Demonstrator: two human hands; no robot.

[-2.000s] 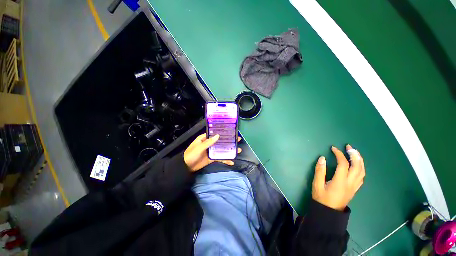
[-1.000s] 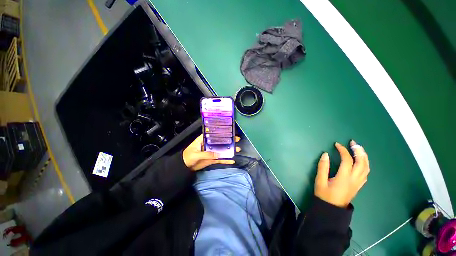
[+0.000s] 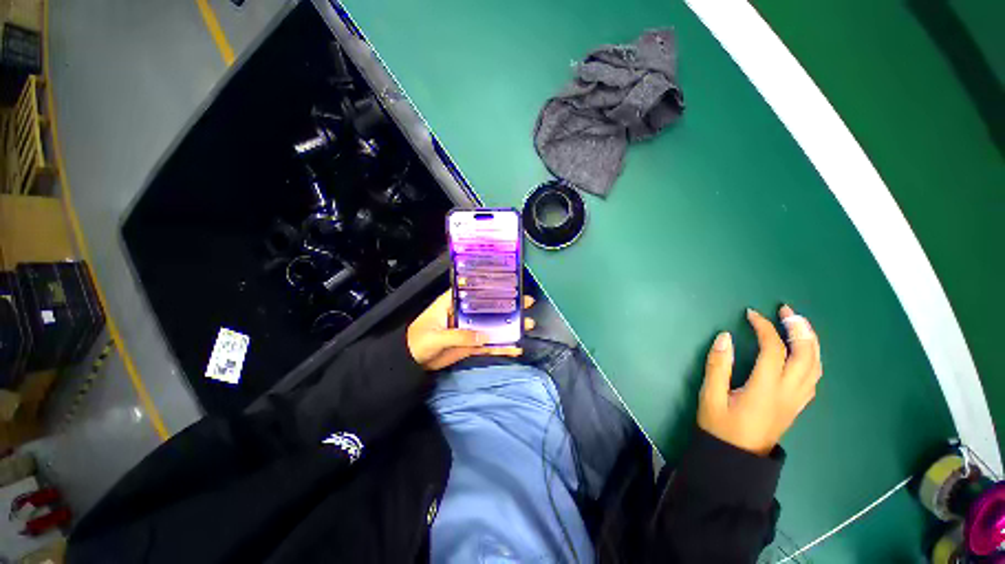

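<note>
My left hand (image 3: 439, 334) holds an upright smartphone (image 3: 486, 275) with a lit pink and purple screen, at the bench's near edge. The thumb lies across the phone's lower part. My right hand (image 3: 763, 382) is over the green bench with its fingers spread and curved, holding nothing; a small white band shows on one fingertip. A black round housing ring (image 3: 553, 215) with an open centre lies on the bench just right of the phone, touching neither hand.
A crumpled dark grey cloth (image 3: 613, 111) lies beyond the ring. A large black bin (image 3: 188, 226) at left holds jumbled glossy black parts (image 3: 325, 209). At lower right are a pink-mouthed core unit (image 3: 986, 522) and a white lead (image 3: 846, 522). A white strip (image 3: 846, 161) crosses the bench.
The view has shifted slightly, so the cloth and ring sit higher and further right in the picture. My left thumb has moved down from the middle of the screen to its lower edge.
</note>
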